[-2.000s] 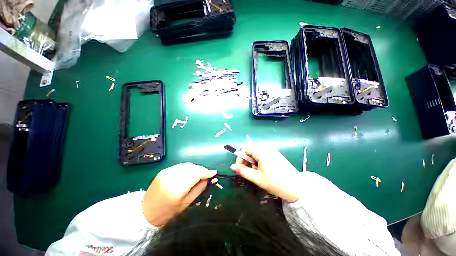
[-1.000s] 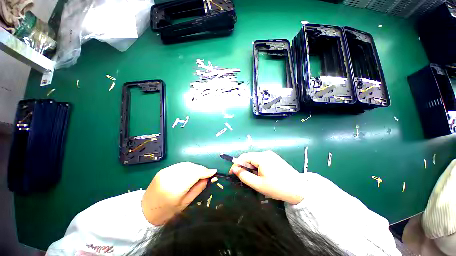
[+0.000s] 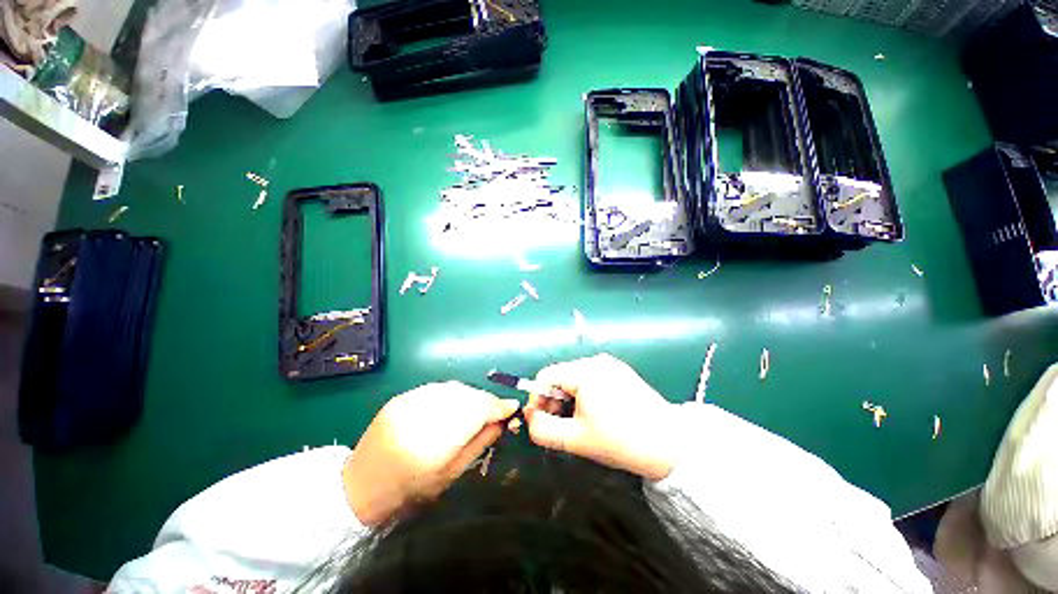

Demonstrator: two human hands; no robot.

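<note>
My left hand (image 3: 424, 447) is near the bench edge, its fingertips pinched on a dark part mostly hidden by hair, likely a phone middle frame. My right hand (image 3: 598, 415) holds a slim pen-like tool (image 3: 506, 379) with a dark end pointing up-left. My fingertips almost meet. A small pale strip (image 3: 514, 426) shows by the left fingertips. A phone middle frame (image 3: 332, 284) lies alone left of centre, its grey end plate toward me. A loose pile of narrow white and silver strips (image 3: 499, 192) lies at centre.
Frame stacks stand right of centre (image 3: 760, 221), at the top (image 3: 453, 70) and far left (image 3: 87, 342). Dark blocks (image 3: 1000, 238) are at far right. Clear bags (image 3: 157, 87) lie upper left beside a metal post (image 3: 64, 116). Stray strips are scattered about. Another person's sleeve (image 3: 1027, 482) is at right.
My right hand and the tool have shifted a little left, closer to my left fingertips. My left hand has moved slightly right. The frames and strip pile stay in place.
</note>
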